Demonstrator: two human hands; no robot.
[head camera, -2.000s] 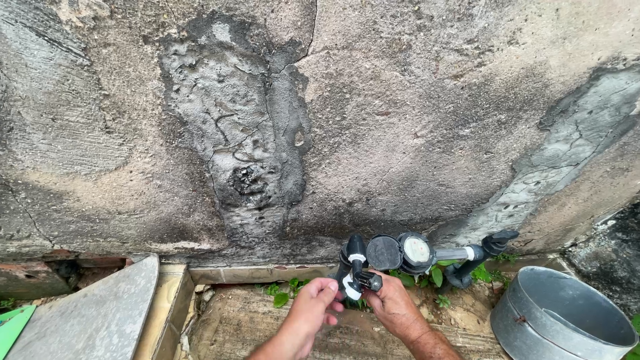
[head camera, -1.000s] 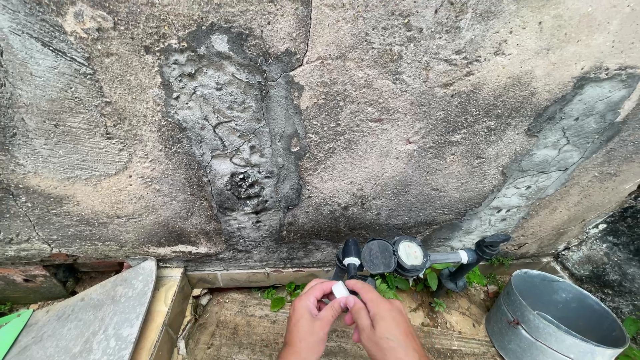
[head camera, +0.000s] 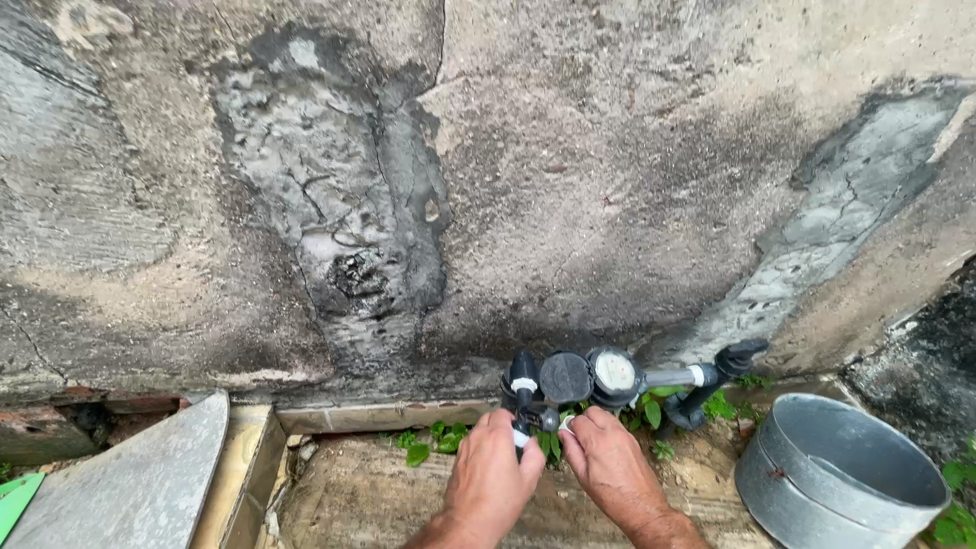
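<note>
My left hand (head camera: 492, 469) is closed around a black plastic pipe fitting (head camera: 524, 427) with white tape wrapped on it, below the pipework at the wall's foot. Just right of it, my right hand (head camera: 614, 465) pinches a small white object (head camera: 566, 424), probably a roll of thread tape, mostly hidden by the fingers. Behind the hands stands a water meter (head camera: 614, 374) with its round black lid (head camera: 566, 377) raised. A grey pipe (head camera: 671, 377) runs right from the meter to a black valve (head camera: 738, 360).
A rough, cracked wall (head camera: 610, 191) with grey mortar patches (head camera: 343, 191) rises behind. A galvanized metal tub (head camera: 831, 488) stands at the right. At the left lie a grey slab (head camera: 130, 488) and a green piece (head camera: 19, 499). Small plants (head camera: 652, 412) grow beside the pipes.
My hands, close together around the white object one second ago, are now apart. The left has the black fitting and the right holds the white object beside it.
</note>
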